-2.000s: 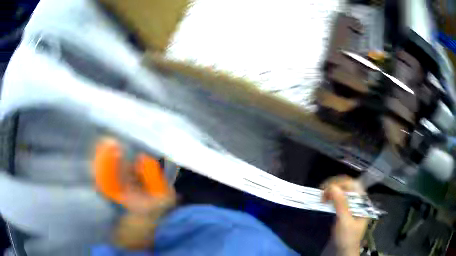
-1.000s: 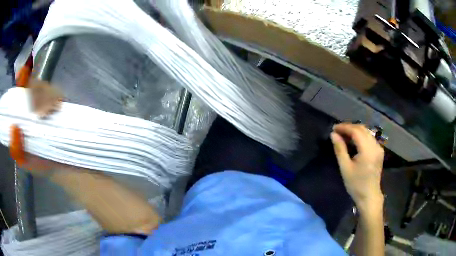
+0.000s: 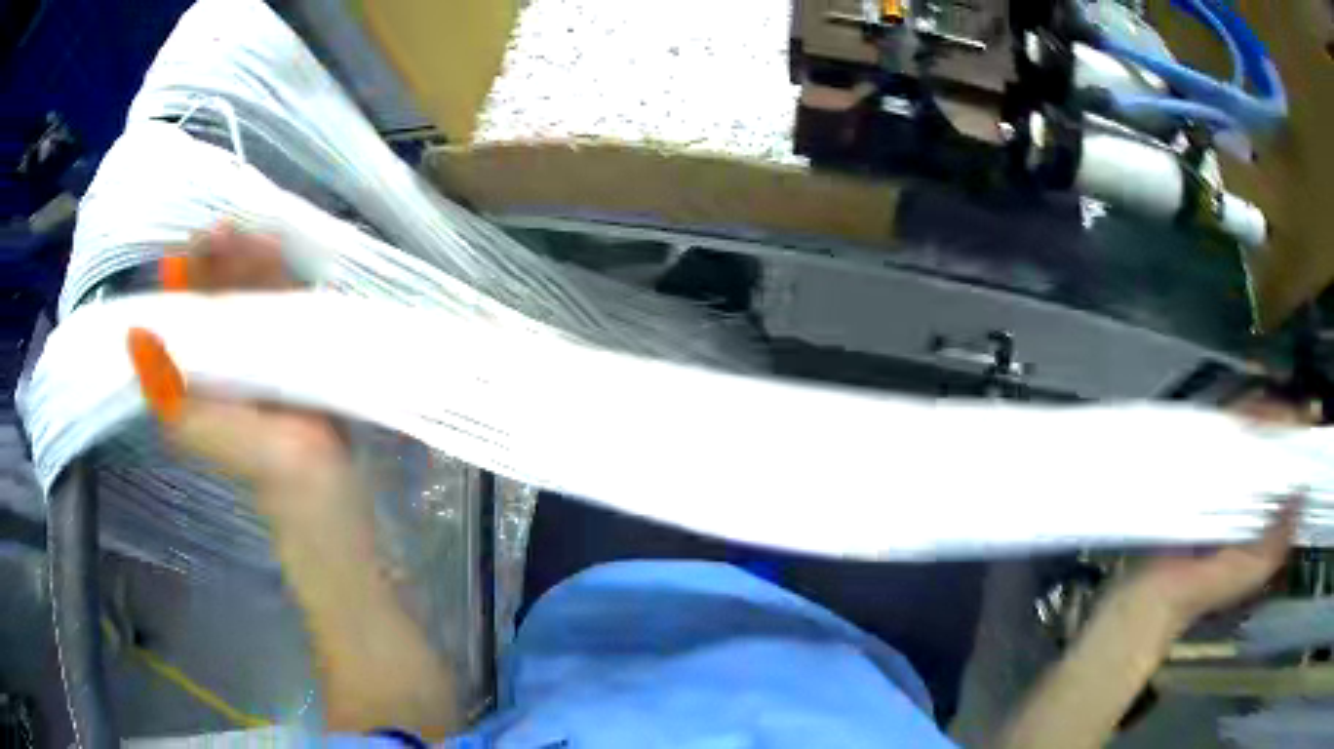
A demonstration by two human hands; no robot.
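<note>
A thick white cable bundle (image 3: 761, 454) stretches across the view in front of my body, from the rack at the left to the right edge. My left hand (image 3: 256, 417), with orange finger cots (image 3: 157, 376), is wrapped round the bundle near its left end. My right hand (image 3: 1229, 563) grips the bundle near the right edge; the bundle covers part of the hand. The bundle's right end is cut off by the picture's edge. The bundle and hands are somewhat blurred.
More white cables (image 3: 278, 88) hang over the dark rack bar (image 3: 73, 585) at left. The dark cable stripper (image 3: 907, 88) stands at the top right, with silver-white air cylinders (image 3: 1129, 176) and blue hoses (image 3: 1244, 73). Speckled jacket scrap (image 3: 651, 81) lies behind a cardboard wall (image 3: 673, 187).
My right hand, empty a second ago, has moved right and now holds the bundle. The bundle, then short in my left hand's grip, is stretched across. The view has turned, shifting the machine left.
</note>
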